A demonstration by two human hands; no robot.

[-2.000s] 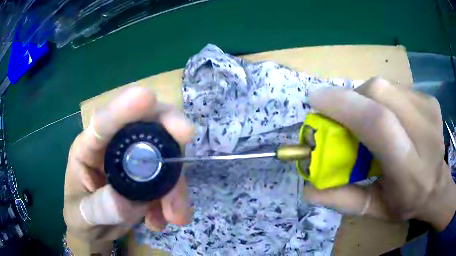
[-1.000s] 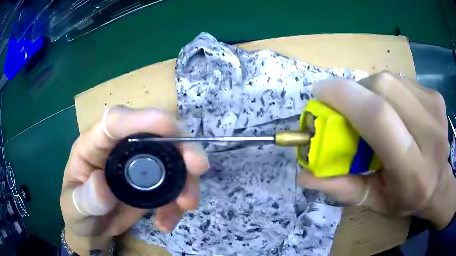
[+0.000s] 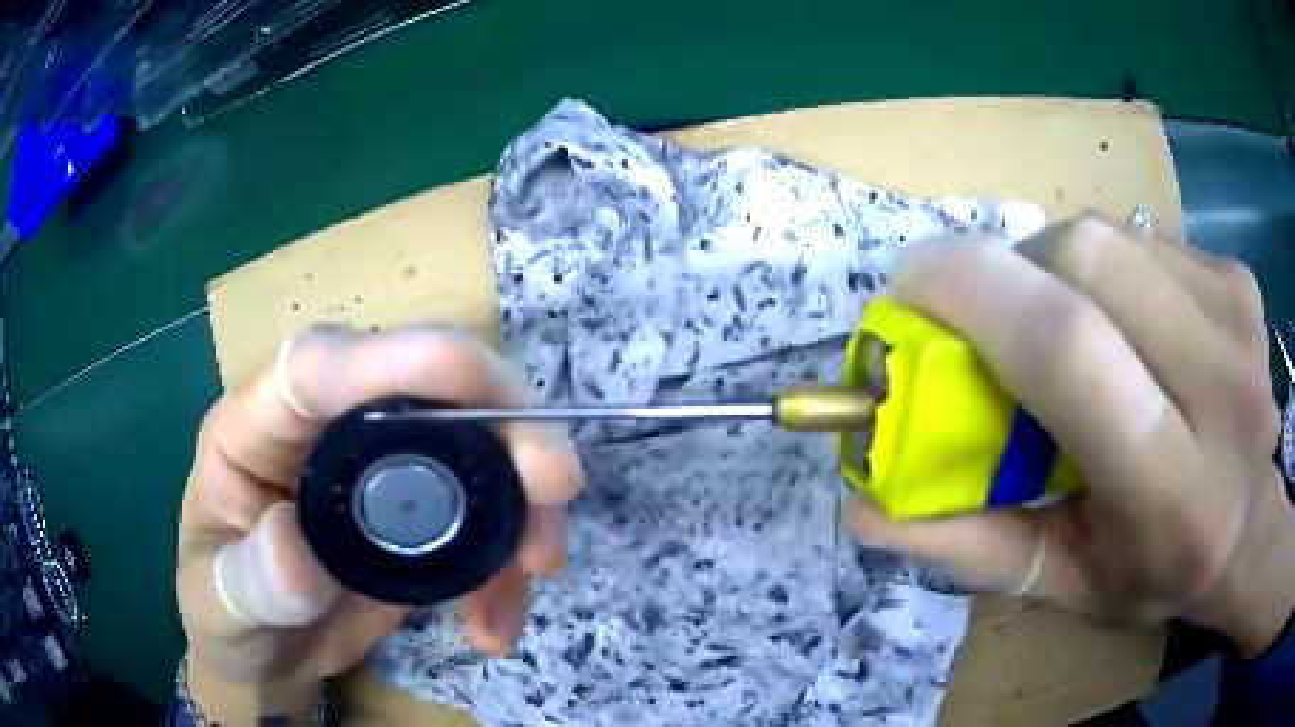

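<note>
A round black part (image 3: 330, 514) with a flat silver centre (image 3: 409, 504) faces the camera at the left. My left hand (image 3: 270, 497) holds it by the rim, fingers around its back and sides. My right hand (image 3: 1108, 412) is shut on the yellow wrapped handle (image 3: 930, 412) with a blue band. A brass collar (image 3: 824, 411) and a thin silver shaft (image 3: 639, 413) point left from it. The shaft's tip lies over the upper face of the black part, above the silver centre. Pale finger cots cover some fingers of both hands.
A crumpled white-grey cloth with dark specks (image 3: 753, 284) lies under the hands on a tan board (image 3: 1079, 156). The green bench surface (image 3: 639, 57) surrounds it. Clear plastic (image 3: 242, 64) and a blue object (image 3: 64, 156) are at the upper left. Small dark parts lie at the left edge.
The shaft's tip has moved from over the silver centre to the upper part of the black face. The black part has shifted slightly down. Both hands keep their holds.
</note>
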